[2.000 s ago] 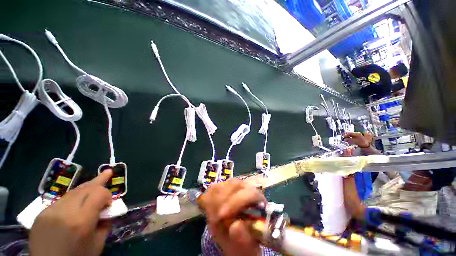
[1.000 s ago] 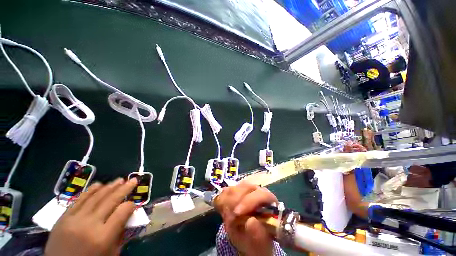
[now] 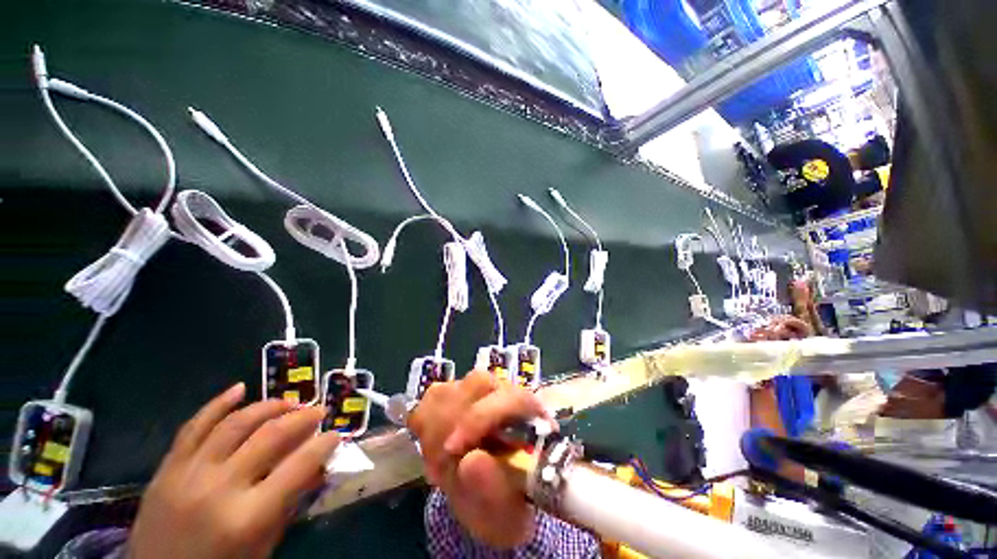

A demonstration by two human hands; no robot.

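Observation:
Open white power adapters with dark insides and yellow blocks lie in a row along the near edge of the green belt. My right hand (image 3: 476,448) is closed around the glue dispensing gun (image 3: 400,411); its narrow tip points left at one adapter (image 3: 347,406). My left hand (image 3: 235,470) lies at the near side of another adapter (image 3: 290,371), fingers spread, fingertips by both adapters; its underside is hidden. A further adapter (image 3: 51,445) with a white flap (image 3: 31,518) lies at far left. Another adapter (image 3: 431,377) is partly behind my right hand.
Coiled white cords (image 3: 120,262) lie across the green belt (image 3: 437,153). A pale edge rail (image 3: 612,384) runs along the near side. The thick white hose (image 3: 645,522) and a black line (image 3: 875,472) lead off right. Other people's hands (image 3: 789,328) are at the line further right.
The adapters and cords have shifted right in view. The gun tip has moved left, from one adapter to the one left of it. My left hand has moved right.

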